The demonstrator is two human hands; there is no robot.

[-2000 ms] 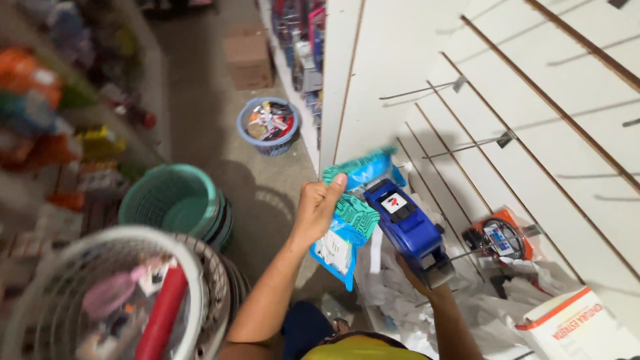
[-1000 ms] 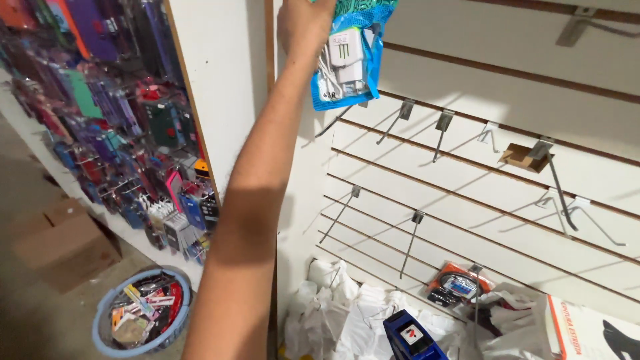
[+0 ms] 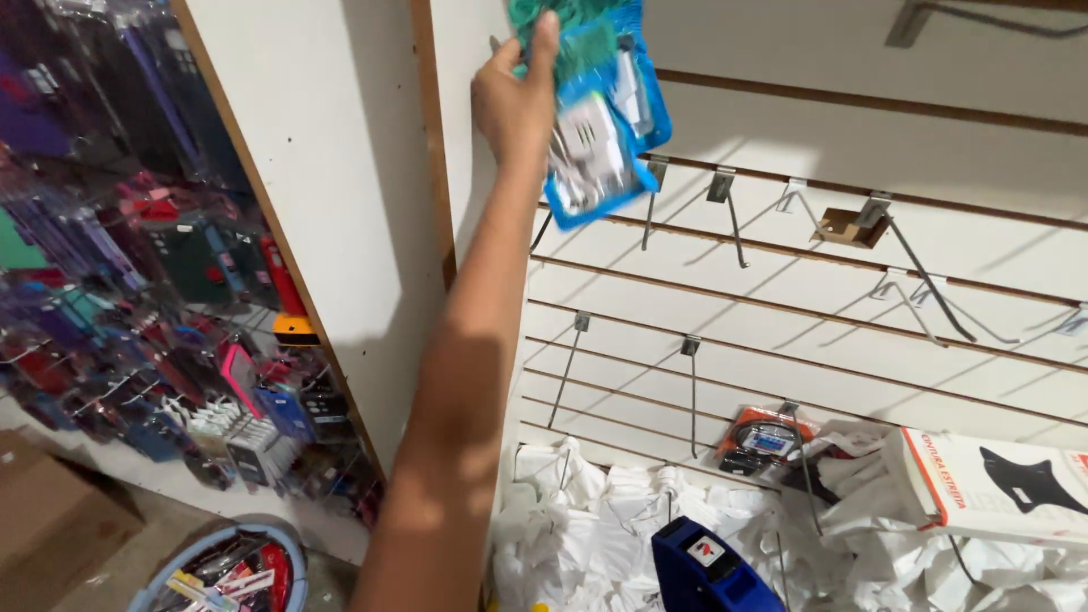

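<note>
My left hand (image 3: 523, 102) is raised at the upper middle and grips blue-and-green plastic packets (image 3: 595, 144) by their tops. White items, apparently a charger and cable, show through the clear fronts. The packets hang in front of the white slatwall panel (image 3: 765, 110), left of several metal display hooks (image 3: 721, 185). At the bottom edge the upper part of a blue handheld price labeler (image 3: 714, 565) is visible. My right hand is out of the frame.
A white divider (image 3: 340, 170) with brown edging stands left of my arm, beside a rack of hanging packaged goods (image 3: 187, 255). Crumpled white plastic bags (image 3: 595, 518), a white box (image 3: 1003, 484) and an orange package (image 3: 765, 442) lie lower right. A blue basket (image 3: 297, 561) and cardboard box (image 3: 59, 510) are lower left.
My left hand has risen with the packets from waist level to the slatwall. My right hand, seen two seconds ago on the price labeler, has left the view. The view has swung towards the wall.
</note>
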